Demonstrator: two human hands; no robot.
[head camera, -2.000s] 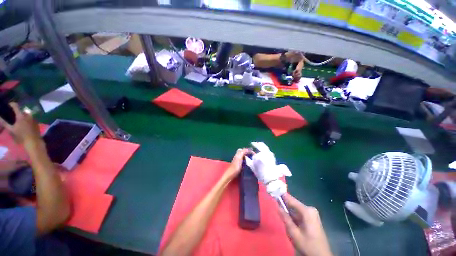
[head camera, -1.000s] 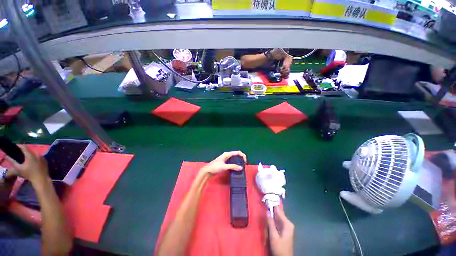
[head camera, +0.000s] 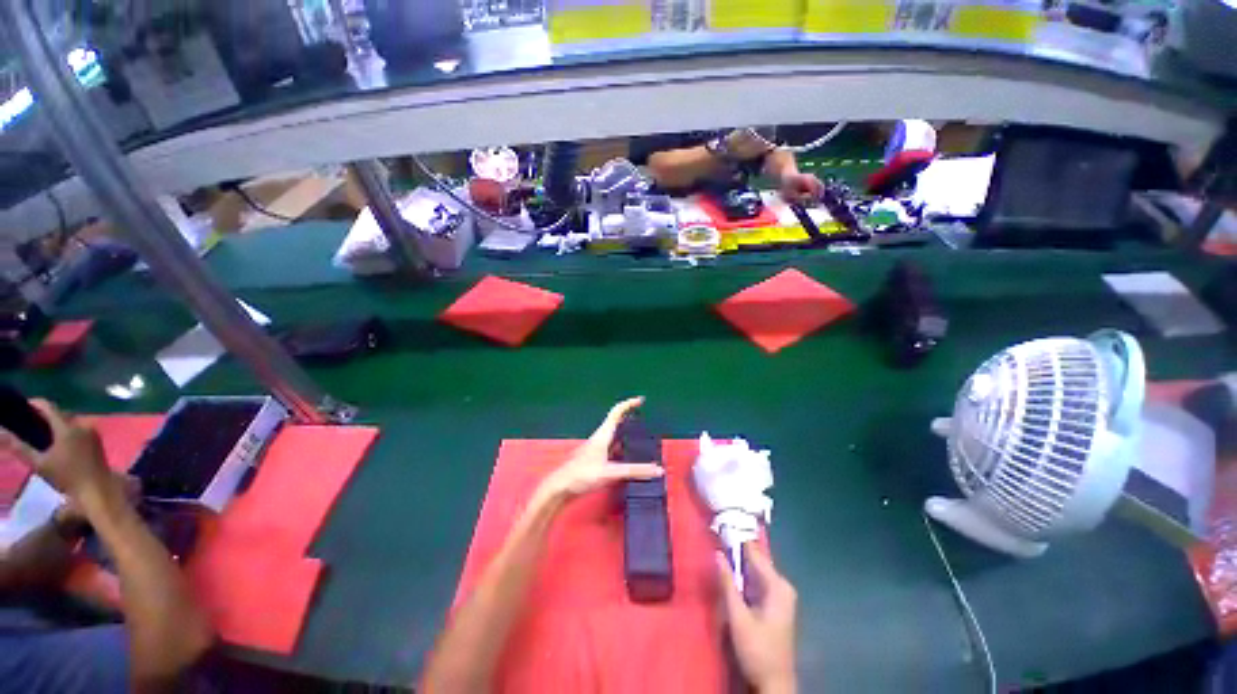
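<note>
A long black device (head camera: 649, 545) lies upright in the view on the red work mat (head camera: 522, 542). My left hand (head camera: 597, 468) is at its far end, with thumb and fingers around the sides of that end. My right hand (head camera: 762, 613) holds the dark grip of the wiping stick (head camera: 741, 533), just right of the device. The stick's bunched white cloth head (head camera: 733, 477) points away from me, over the mat's far right corner, and does not touch the device.
A white fan (head camera: 1038, 441) with a cord stands at right. Two small red pads (head camera: 784, 309) and another black unit (head camera: 913, 315) lie farther back. At left are a neighbour's arms (head camera: 129, 556), a parts tray (head camera: 224, 454) and a metal post (head camera: 177, 258). A shelf (head camera: 611, 102) crosses overhead.
Since two seconds ago the cloth head has moved off the device to its right. In the last second my left hand's fingers have spread wider at the far end; the stick has barely moved.
</note>
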